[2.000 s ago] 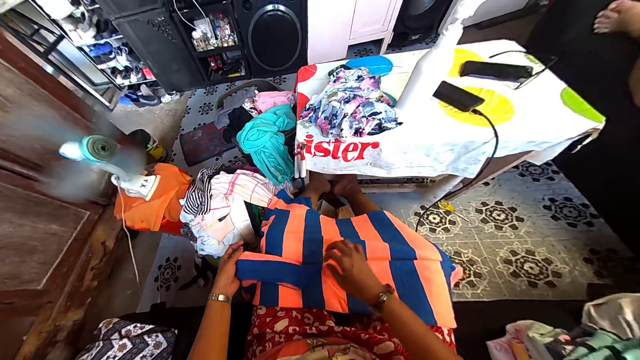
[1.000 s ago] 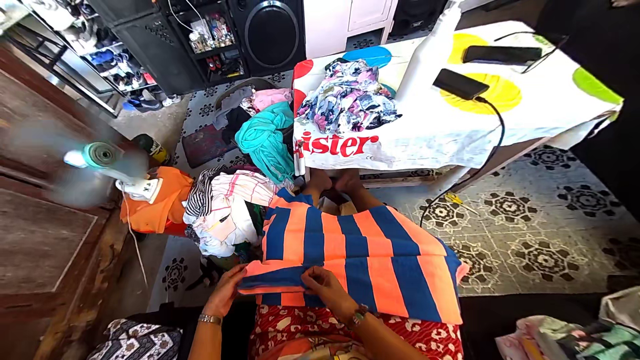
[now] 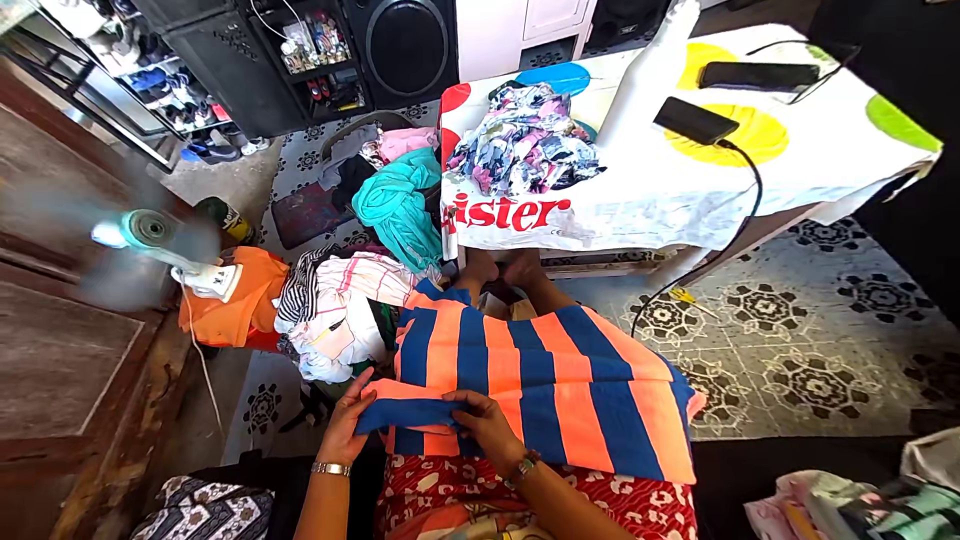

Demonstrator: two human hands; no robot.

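Note:
A garment with navy and coral stripes (image 3: 540,375) lies across the lap, over a red patterned cloth (image 3: 645,495). At its left end, a narrow folded part of it, coral along the top and navy below (image 3: 409,412), is held up between both hands. My left hand (image 3: 347,420) grips its left end, with the thumb and a finger showing at the edge. My right hand (image 3: 484,427) pinches the other end between thumb and fingers, palm down.
Piled clothes (image 3: 345,300) and a turquoise cloth (image 3: 405,202) lie at the left, near a running fan (image 3: 150,229). Ahead, a table with a printed cover (image 3: 645,217) bears a floral cloth (image 3: 525,142), a white bottle (image 3: 645,75) and a phone (image 3: 694,120) with a cable.
My right hand has come nearer to the left one since the first frame, where it lay on the garment's middle. The strip between the hands is now lifted and folded shorter.

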